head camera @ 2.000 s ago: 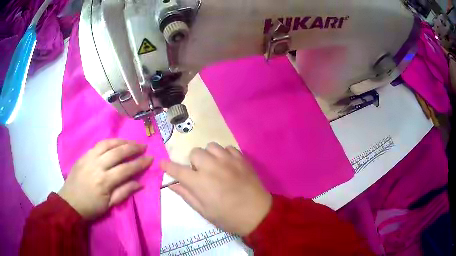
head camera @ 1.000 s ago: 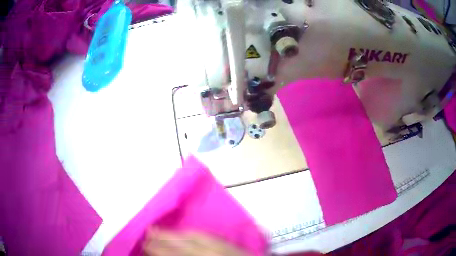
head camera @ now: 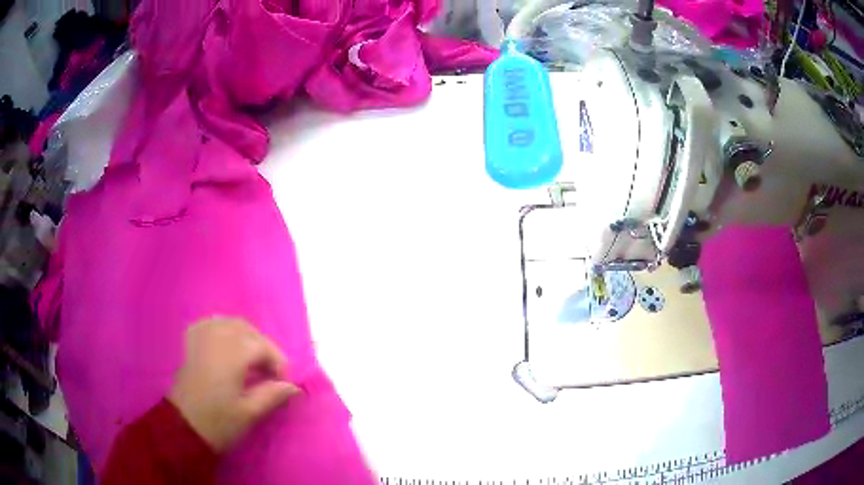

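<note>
My left hand [head camera: 232, 379], in a red sleeve, is at the lower left over a large pink fabric piece [head camera: 189, 275]. Its fingers are curled, with the thumb near them at the fabric's right part; it is blurred and I cannot tell whether it grips the cloth. My right hand is out of the picture. A rectangular pink piece [head camera: 767, 350] lies from under the machine arm towards the table's front edge. The cream-white sewing machine [head camera: 654, 152] stands at the right. No fabric lies under its presser foot [head camera: 599, 287].
A blue oblong controller [head camera: 523, 123] hangs at the back on a pale tube. Crumpled pink fabric [head camera: 294, 47] is heaped at the back left. A printed ruler [head camera: 606, 474] runs along the white table's [head camera: 407, 284] front edge. Clear plastic is behind the machine.
The view has swung left. The pink piece has gone from the needle area and from the front of the machine. My left hand is now over the large pink piece at the left; my right hand has left view.
</note>
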